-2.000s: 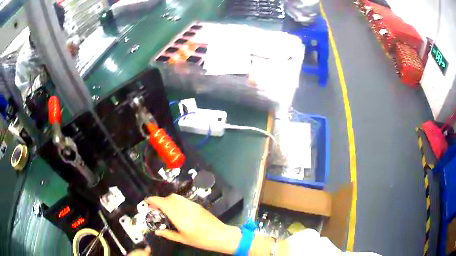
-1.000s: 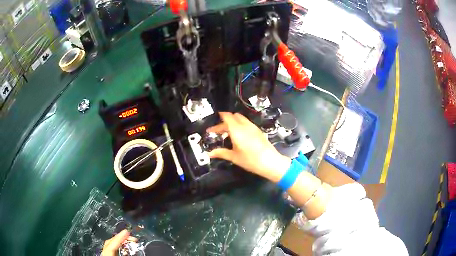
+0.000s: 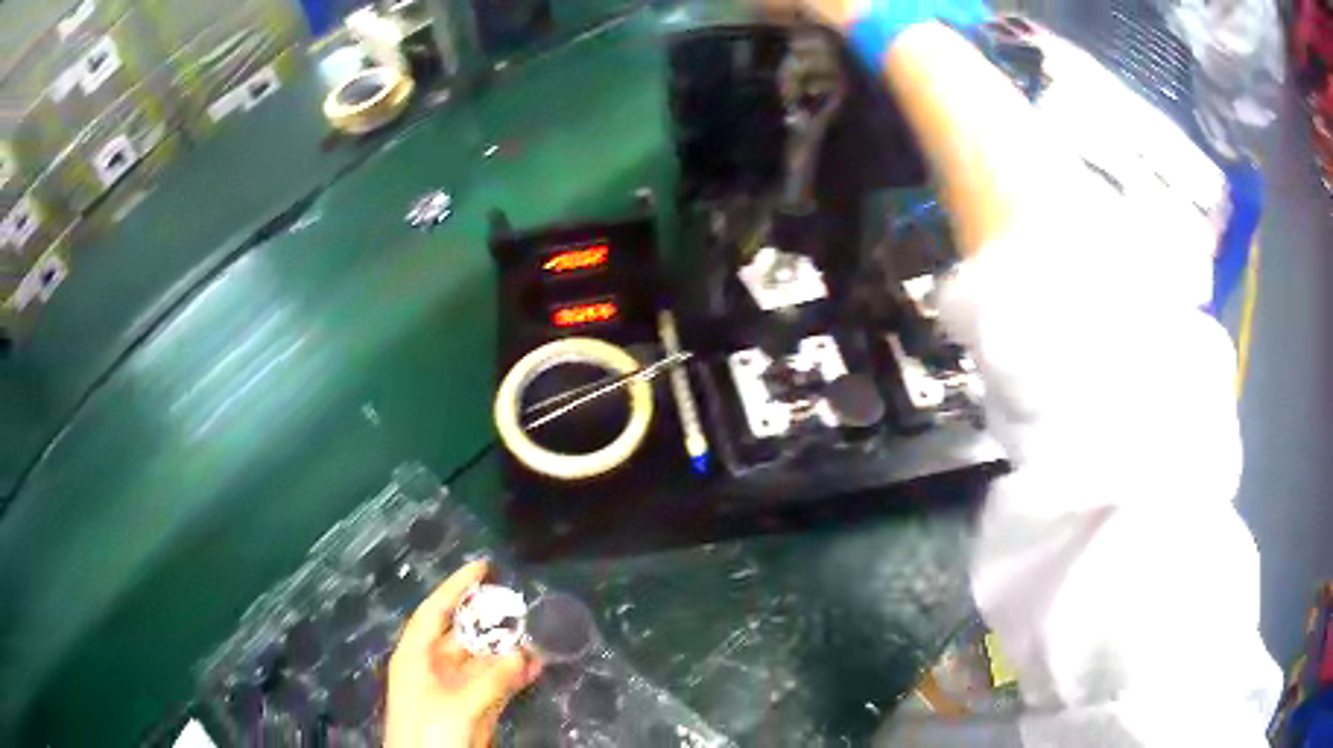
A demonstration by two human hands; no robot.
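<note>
My left hand (image 3: 453,665) is at the bottom, holding a round silver module (image 3: 493,620) between thumb and fingers above a clear blister tray (image 3: 366,592). A dark disc (image 3: 561,626) lies against the module's right side. The left nest (image 3: 753,392) of the black test fixture (image 3: 658,512) has a module in it with a black disc (image 3: 855,399) beside it. The right nest (image 3: 918,383) is partly hidden by my right sleeve. My right hand (image 3: 819,10) is blurred and cut off by the top edge; its fingers and any grip cannot be made out.
A digital meter (image 3: 580,287) with red digits stands left of the fixture. A tape roll (image 3: 507,409) with tweezers across it lies below, beside a pen (image 3: 684,395). Another tape roll (image 3: 367,100) is farther back. A loose small part (image 3: 430,208) lies on the green surface.
My right hand has moved from the left nest up to the top edge, leaving the module there. The view has shifted, and my left hand with its module shows more fully over the tray.
</note>
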